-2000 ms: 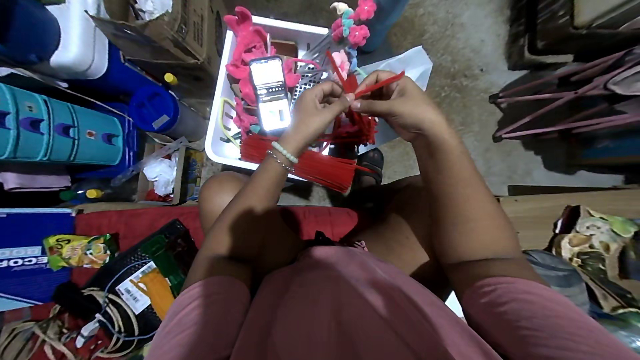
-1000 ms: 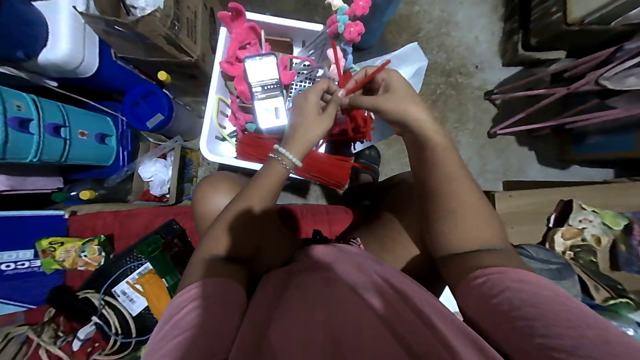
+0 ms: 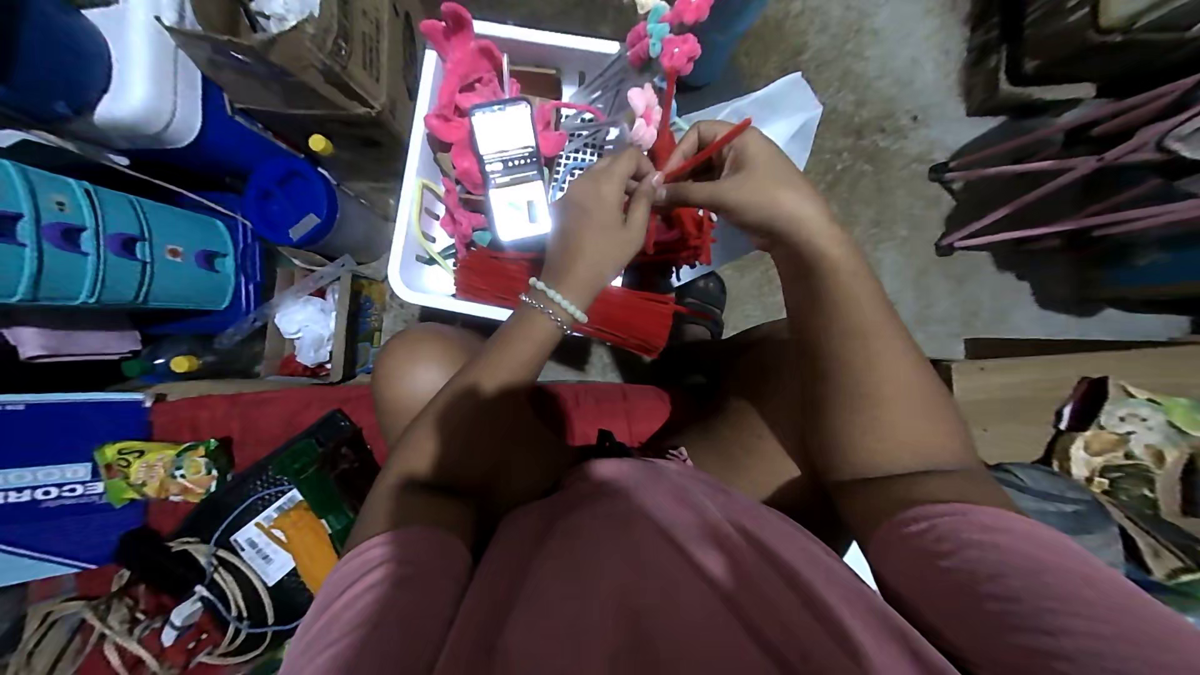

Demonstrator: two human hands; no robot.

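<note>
My left hand (image 3: 605, 220) and my right hand (image 3: 750, 187) meet at the fingertips over the right side of a white plastic basket (image 3: 408, 244). Between them they pinch red pipe cleaners (image 3: 708, 152); one end points up and right past my right fingers, another stands upright. A bundle of red pipe cleaners (image 3: 619, 323) lies across the basket's near edge, below my left wrist. A lit smartphone (image 3: 511, 169) rests in the basket left of my left hand, beside pink fuzzy pieces (image 3: 459, 75). Fuzzy pink flowers (image 3: 680, 53) stand beyond my hands.
Left are a cardboard box (image 3: 309, 56), a blue-lidded container (image 3: 291, 204) and teal drawers (image 3: 159, 248). A black tray (image 3: 253, 534) with rope and a snack packet (image 3: 164, 471) lie lower left. A pink folding frame (image 3: 1059, 178) stands right. White sheet material (image 3: 783, 122) lies behind my right hand.
The slanting red pipe cleaner end in my right fingers has changed its angle slightly. Both hands remain together over the basket, which holds the phone as before.
</note>
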